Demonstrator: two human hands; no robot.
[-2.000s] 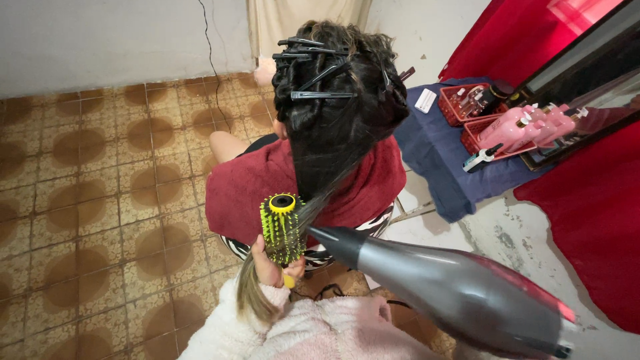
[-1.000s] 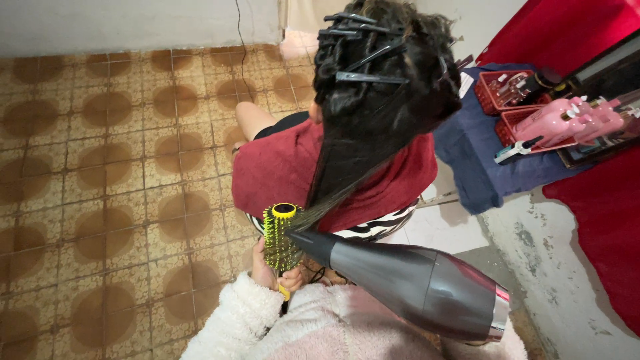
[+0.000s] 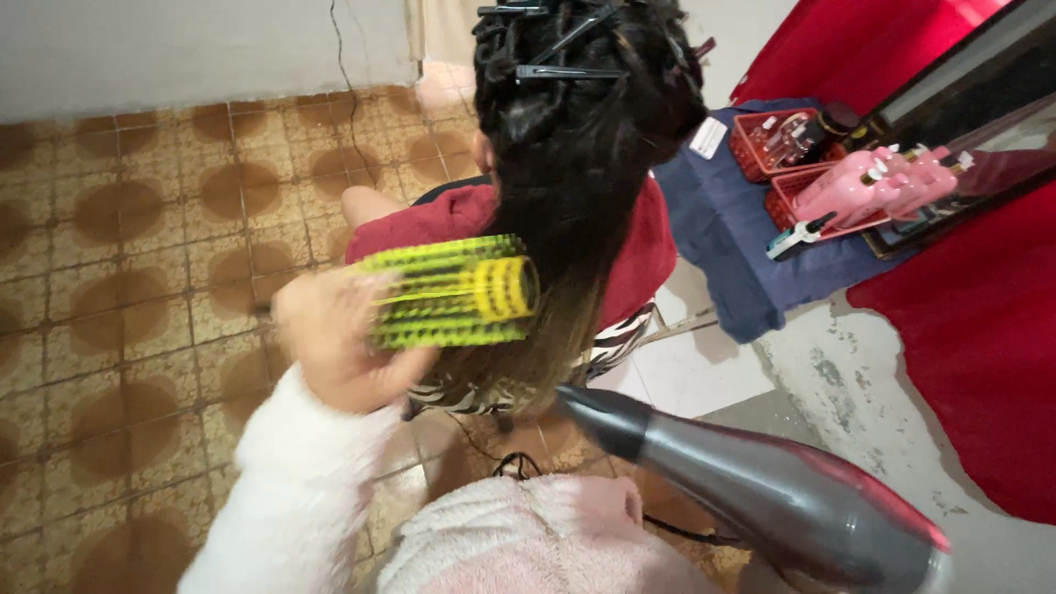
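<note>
My left hand (image 3: 351,334) is shut on a yellow-green round hairbrush (image 3: 454,293), its barrel pointing right beside a seated person's hair. The long dark hair (image 3: 569,206) hangs loose down the back, lighter at its ends, over a red towel (image 3: 445,216). Metal hair clips (image 3: 569,73) pin upper sections on the head. A grey hair dryer (image 3: 767,478) enters from the lower right, its black nozzle near the hair ends. My right hand is not visible; the dryer's handle is hidden too.
To the right, a table with a blue cloth (image 3: 734,280) bears red baskets (image 3: 747,161) with pink bottles (image 3: 841,190), near a mirror (image 3: 949,74) and red curtains (image 3: 982,355). A black cord (image 3: 693,532) runs low behind the dryer. The seat has a zebra-pattern cover (image 3: 619,338).
The round brush was upright at the hair ends, with hair against it; now it is raised, turned sideways and clear of the ends, which hang loose. The dryer nozzle no longer points at the brush.
</note>
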